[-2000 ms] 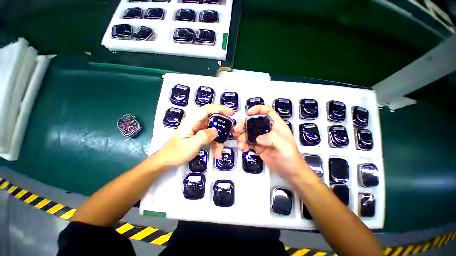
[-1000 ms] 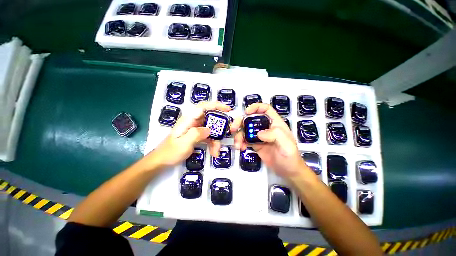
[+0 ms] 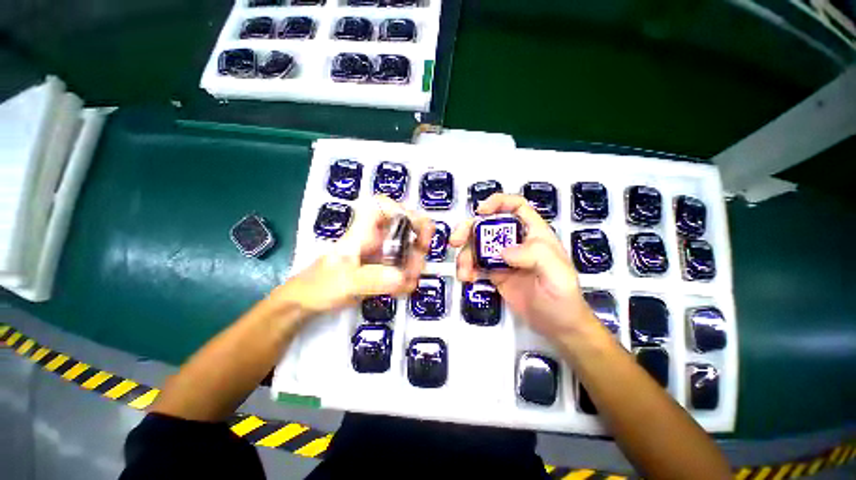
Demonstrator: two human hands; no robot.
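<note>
My left hand point(image 3: 361, 267) holds a smartwatch point(image 3: 398, 238) turned on edge above the foam tray; its rim shows and its screen cannot be read. My right hand point(image 3: 530, 267) holds a second smartwatch point(image 3: 498, 241) with its lit screen facing up, showing a QR code; my thumb lies on its lower edge. Both hands are bare and side by side over the middle of the white foam tray point(image 3: 479, 389). The tray holds rows of strapless watches, most with dark glossy screens. My hands and forearms hide some pockets.
A set-aside watch point(image 3: 252, 235) lies on the green surface point(image 3: 169, 216) left of the tray. A second loaded tray point(image 3: 319, 92) lies beyond. White slabs point(image 3: 38, 187) stand at far left. A pale post point(image 3: 798, 141) is at right. Striped tape point(image 3: 84, 375) runs along the floor.
The left watch has turned from screen-up, showing a QR code, onto its edge. The right watch's screen has changed from a menu list with blue dots to a QR code.
</note>
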